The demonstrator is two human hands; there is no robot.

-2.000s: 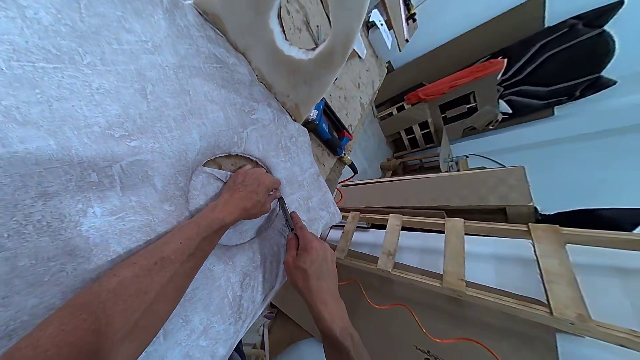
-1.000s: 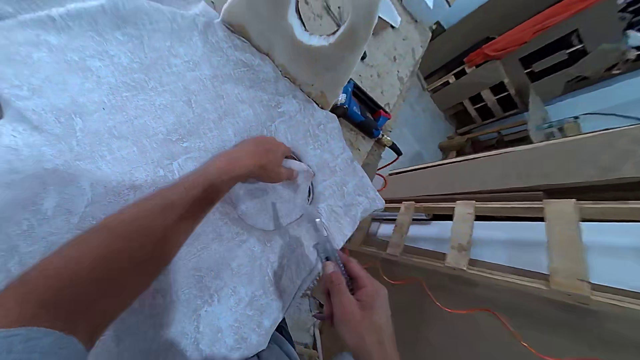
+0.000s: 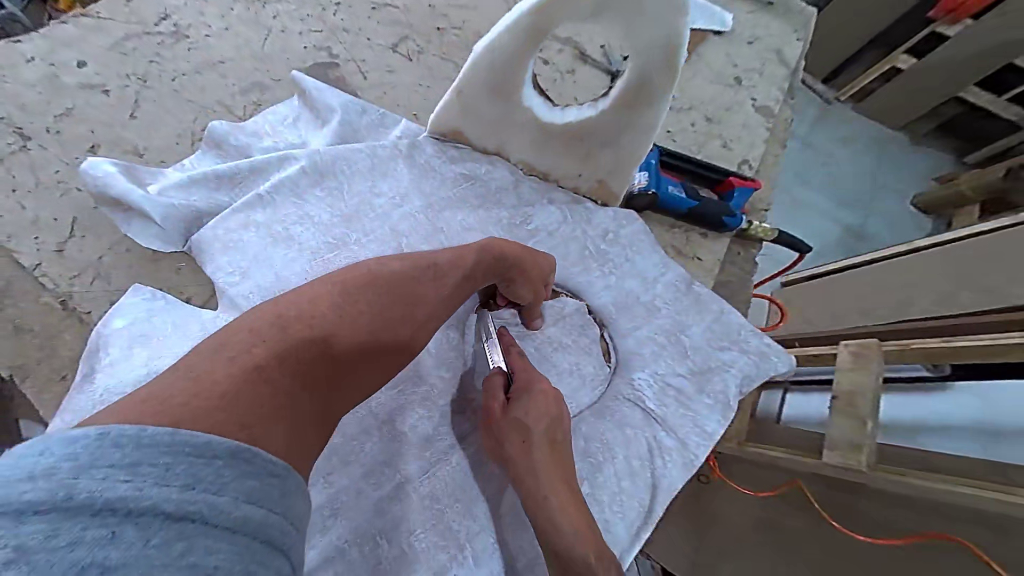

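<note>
Light grey upholstery fabric lies spread over a worktable, with a round cut in it. My right hand is closed around a snap-off utility knife, its blade at the left edge of the round cut. Just above the blade, my left hand is bent down with its fingers at the upper left edge of the cut, pinching the fabric there. The partly detached round fabric flap lies within the cut, and a gap shows along its upper and right edge. Some left fingertips are hidden.
A cream padded panel with a round hole lies beyond the fabric. Beside it is a blue pneumatic stapler with an orange air hose. Wooden frame slats stand at the right, past the corner of the worktable.
The knife has moved from the right of the round cut, where it was held off the fabric, to its left edge. My left hand now is at the upper left edge. The view has shifted.
</note>
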